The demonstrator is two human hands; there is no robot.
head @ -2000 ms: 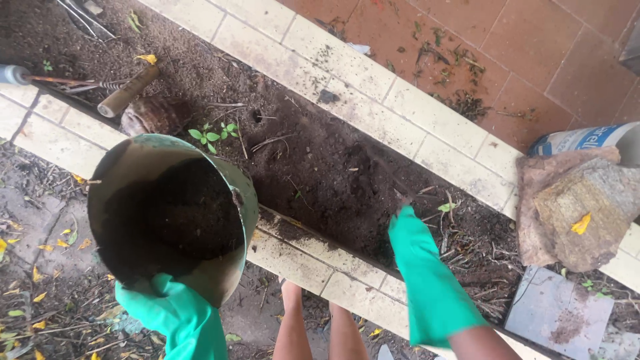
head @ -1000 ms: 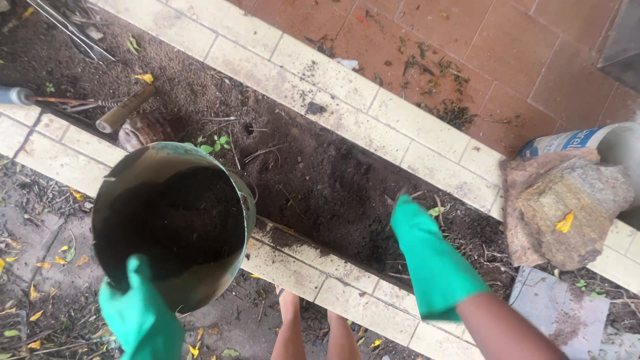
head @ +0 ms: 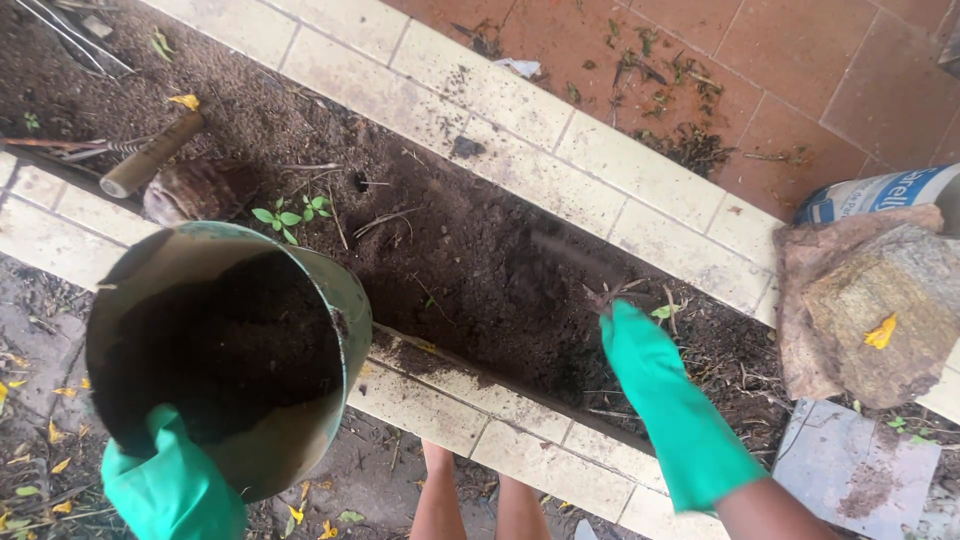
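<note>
My left hand point(head: 169, 472), in a green rubber glove, grips the near rim of a round greenish bucket point(head: 352, 300) that is tilted and holds dark soil point(head: 247, 352). My right hand point(head: 637, 360), gloved the same way, is over the soil of a narrow planter bed point(head: 480, 270), its fingers closed around some dry twigs or roots point(head: 615, 294). A thin blurred streak lies just beyond its fingertips; I cannot tell what it is. Small green seedlings point(head: 289, 217) grow beside the bucket's far rim.
Cream tiled edges point(head: 525, 97) border the bed. A wooden handle point(head: 154, 154) and a brownish stone point(head: 199, 187) lie at the left. On the right are flat rocks point(head: 877, 315), a white and blue container point(head: 870, 195) and a grey tile point(head: 855, 465). Red-brown floor tiles point(head: 810, 67) lie beyond.
My left hand has shifted from the bucket's outer side to its near rim, with the thumb inside. My right hand stays over the bed, near the same spot.
</note>
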